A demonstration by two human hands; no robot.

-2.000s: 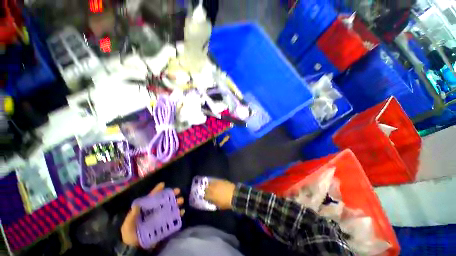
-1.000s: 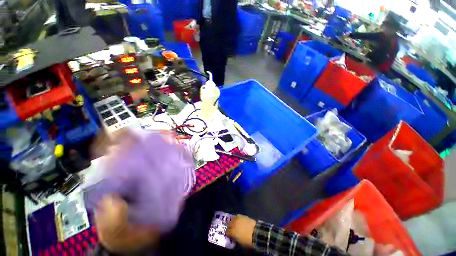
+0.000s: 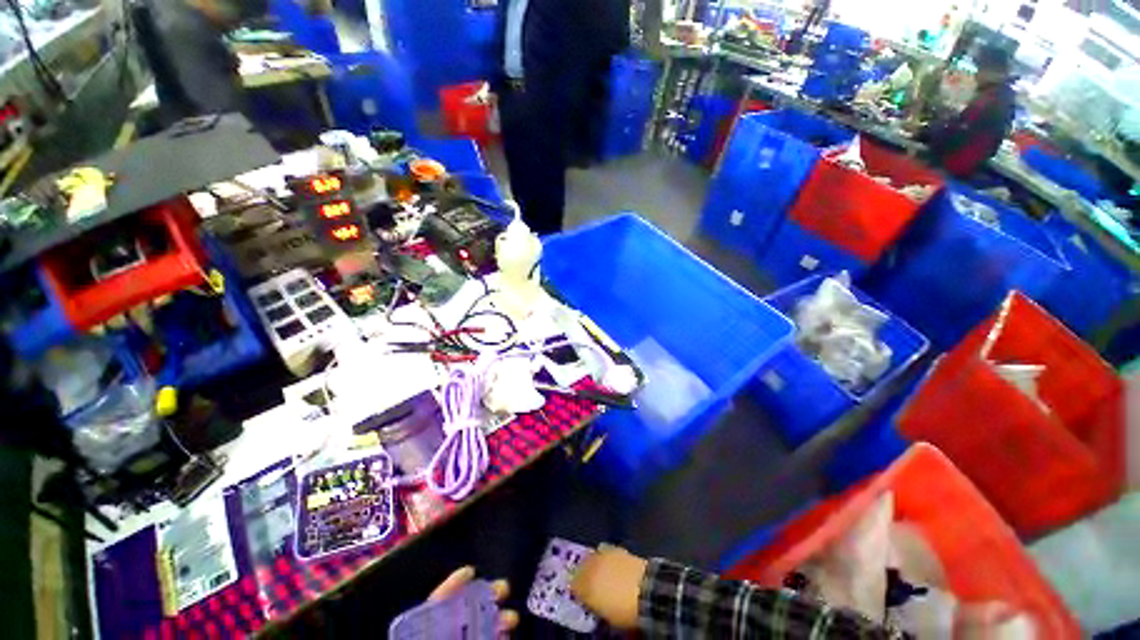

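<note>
My left hand [image 3: 490,598] is low in the picture, partly cut off by the bottom edge, and holds a lilac housing cover [image 3: 446,616]. My right hand [image 3: 610,585] is just to its right and holds a flatter lilac plate with holes [image 3: 561,584] by its right side. The two pieces are apart, over my lap. An open lilac housing with a circuit board [image 3: 344,505] lies on the bench near its front edge. A coiled, tied lilac cord [image 3: 460,440] lies to the right of it.
Papers [image 3: 363,385], test leads [image 3: 444,340] and a pale bottle [image 3: 516,256] are on the bench, with red-digit meters [image 3: 335,210] behind. A blue bin [image 3: 663,325] stands beside it. Red bins [image 3: 931,500] are at right. A person [image 3: 538,100] stands behind the bench.
The large blurred lilac shape in front of the bench is gone, and my left hand is now lower with the cover. The view has tilted up since two seconds ago. My right hand still holds its plate.
</note>
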